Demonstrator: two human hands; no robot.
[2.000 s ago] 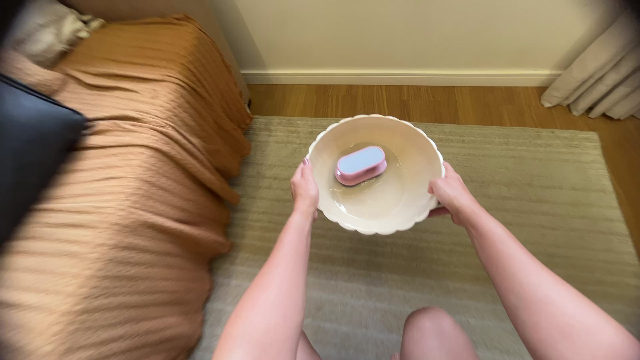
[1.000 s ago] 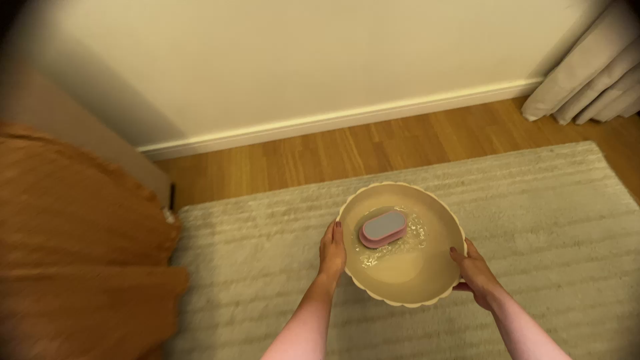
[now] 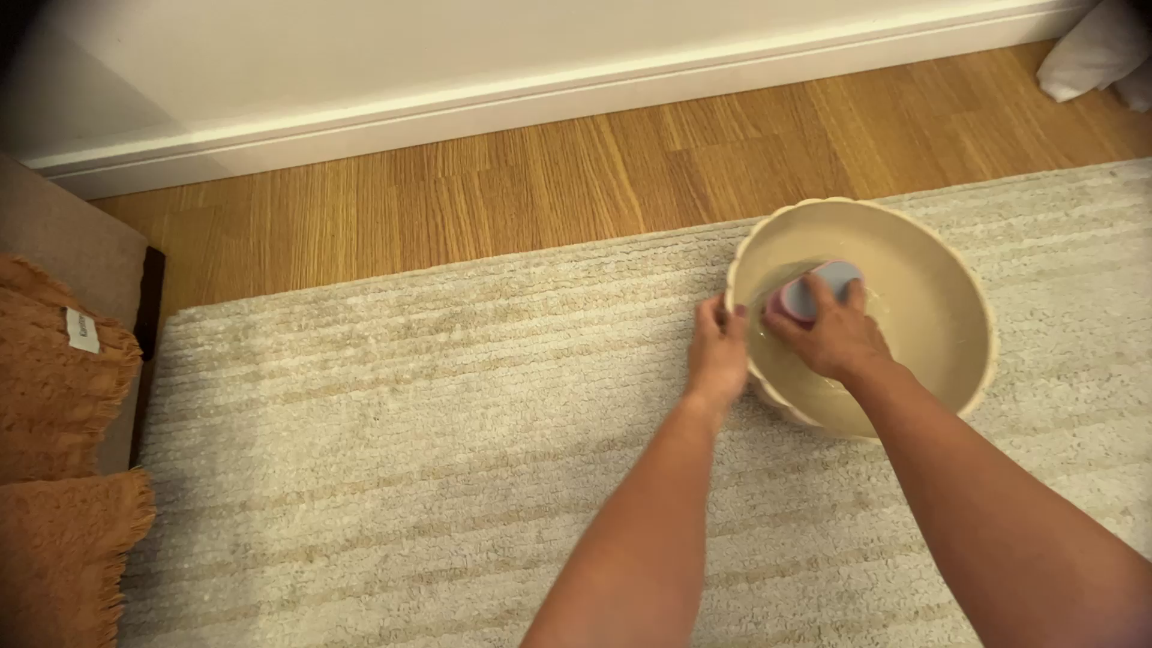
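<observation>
A cream bowl with a scalloped rim [image 3: 936,315] is low over the striped rug; whether it rests on the rug I cannot tell. My left hand [image 3: 718,355] grips its left rim, fingers partly hidden by the wall. Inside the bowl, my right hand [image 3: 832,328] has its fingers around a pink and pale blue oval object, perhaps a brush or sponge [image 3: 839,272], at the left side. Shallow clear liquid glints on the bottom around it.
The pale striped rug [image 3: 405,432] lies on a wooden floor [image 3: 540,189], with a white baseboard [image 3: 468,117] behind. At the left stands a sofa corner with a fringed orange throw [image 3: 63,540]. A light curtain [image 3: 1093,54] hangs at the upper right.
My right hand has let go of the bowl's right rim and taken hold of the pink and blue object inside. My left hand stays on the left rim. The view has shifted.
</observation>
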